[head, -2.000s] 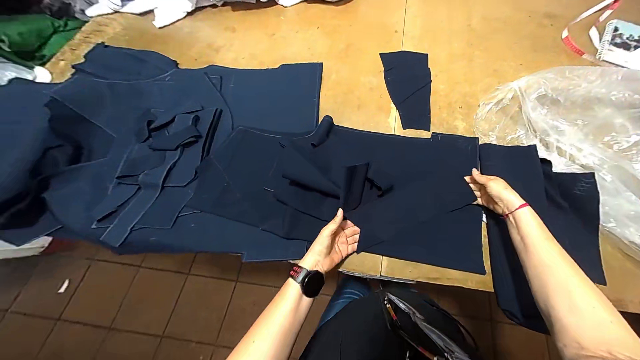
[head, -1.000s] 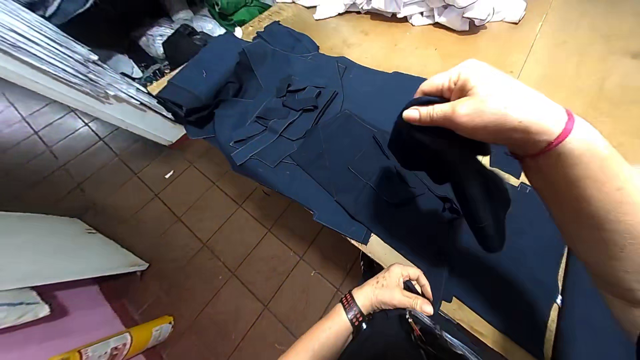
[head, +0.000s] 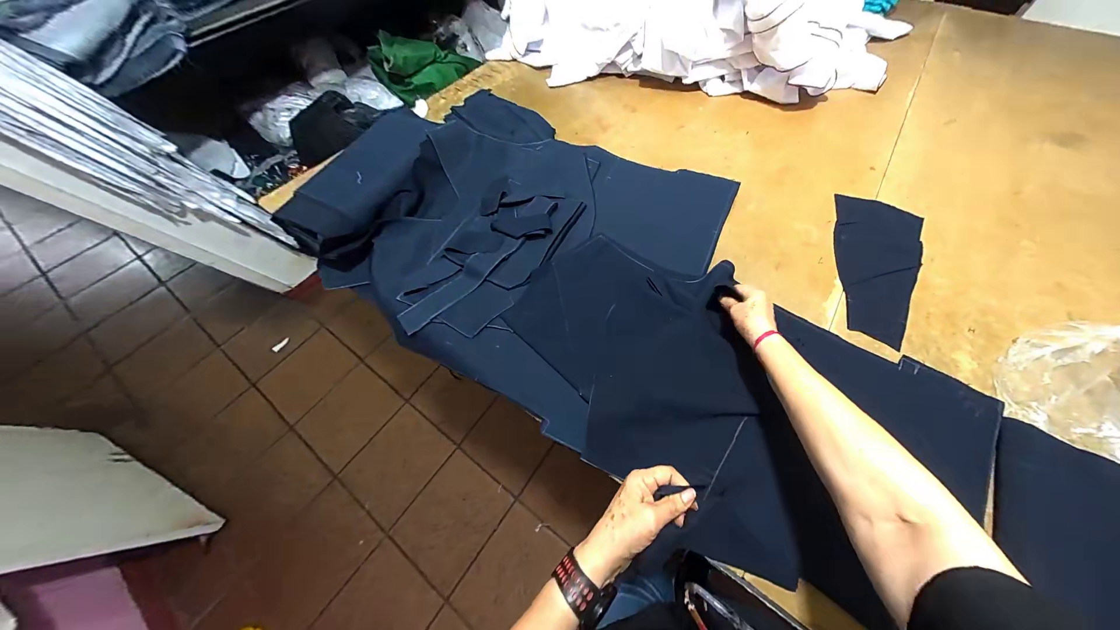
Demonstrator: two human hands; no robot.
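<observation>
My left hand (head: 649, 506) pinches the near edge of a dark navy fabric panel (head: 665, 376) at the table's front edge. Farther up, my right hand (head: 748, 311) grips a bunched upper edge of the dark fabric, its fingertips partly hidden in the fold. Beyond the panel on the left, small navy cut pieces (head: 525, 219) lie heaped on larger navy panels (head: 647, 201). A small navy piece (head: 878, 271) rests apart on the table, right of my right hand. Another navy panel (head: 927, 420) stretches beneath and beyond my right forearm.
White fabric (head: 691, 39) is piled at the wooden table's (head: 787, 149) far side. Clear plastic film (head: 1063, 381) lies at right. Green cloth (head: 416, 66) and bags sit at the far left, near a white shelf edge (head: 157, 219). An open black bag (head: 726, 604) is at my waist.
The dark cloth that my right hand held raised a second ago is now lowered and spread over the table. My left hand has come onto the fabric's near edge.
</observation>
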